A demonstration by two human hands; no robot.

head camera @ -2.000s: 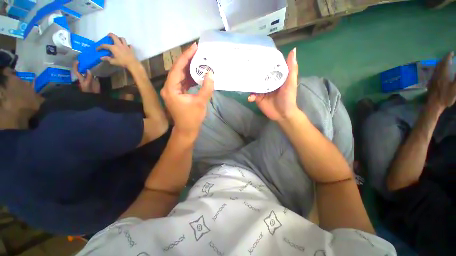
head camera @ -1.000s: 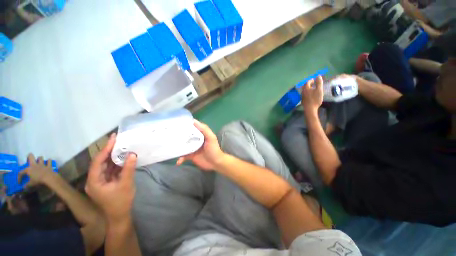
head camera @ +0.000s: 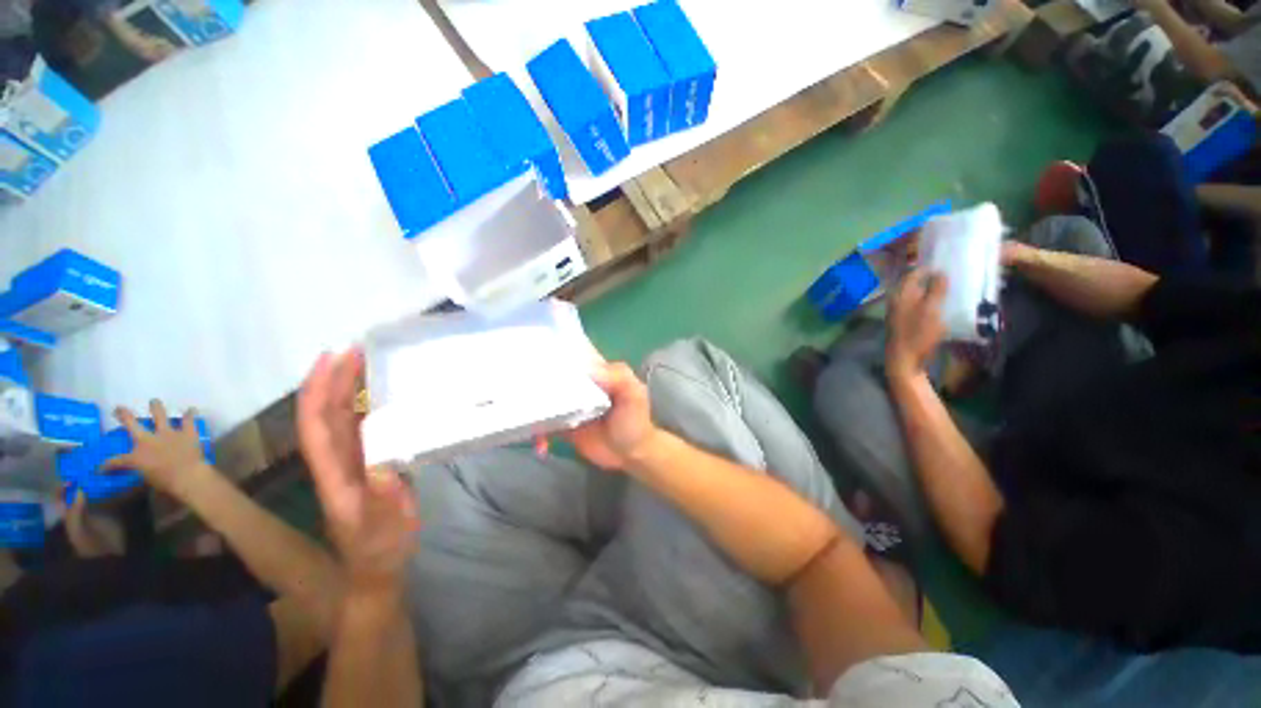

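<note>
A white tray-like piece (head camera: 484,374), with a flat pale face and an edge towards me, is held above my lap. My left hand (head camera: 360,450) is at its left end, with fingers raised and spread along the side. My right hand (head camera: 618,419) grips its right end. I cannot tell whether a device is inside it. An open carton (head camera: 505,246), pale inside with its flap towards me, lies at the table edge just beyond the piece.
Blue closed cartons (head camera: 477,141) stand in a row on the white-covered pallet table (head camera: 249,208). At left, a person's hand (head camera: 163,450) is on a blue carton. At right, a seated person holds a white unit (head camera: 964,270) near an open blue box (head camera: 846,286) above the green floor.
The white piece has turned, so its flat face and long edge show instead of the rounded face with round marks. The view has swung left since two seconds ago, showing the carton row.
</note>
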